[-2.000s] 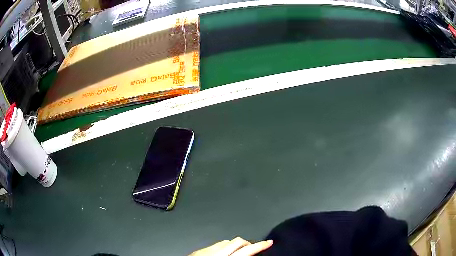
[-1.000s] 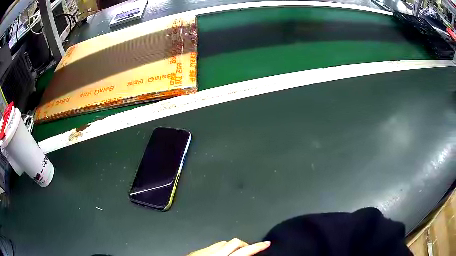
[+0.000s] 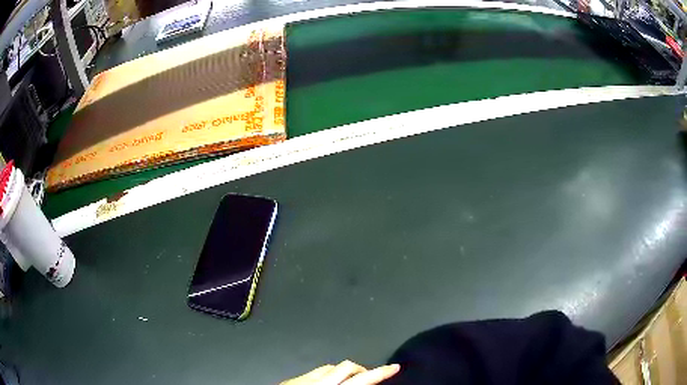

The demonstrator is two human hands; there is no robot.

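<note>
A black smartphone (image 3: 233, 256) with a yellowish edge lies flat on the dark green bench, left of the middle. Part of my left hand (image 3: 343, 374) shows at the bottom edge, its fingers close together and one fingertip against my dark right sleeve (image 3: 505, 350). The rest of this hand is cut off, so whether it holds anything is hidden. It is below and to the right of the phone, not touching it. My right hand is not in view.
A white cup (image 3: 36, 233) with a red lid stands at the left edge. A flattened carton (image 3: 173, 98) lies on the green belt (image 3: 452, 60) behind the pale rail (image 3: 361, 135). A cardboard box (image 3: 659, 342) is at the lower right, beside the bench.
The phone, cup and carton appear slightly further left as the view shifts. My left hand and sleeve hold nearly the same position in the picture.
</note>
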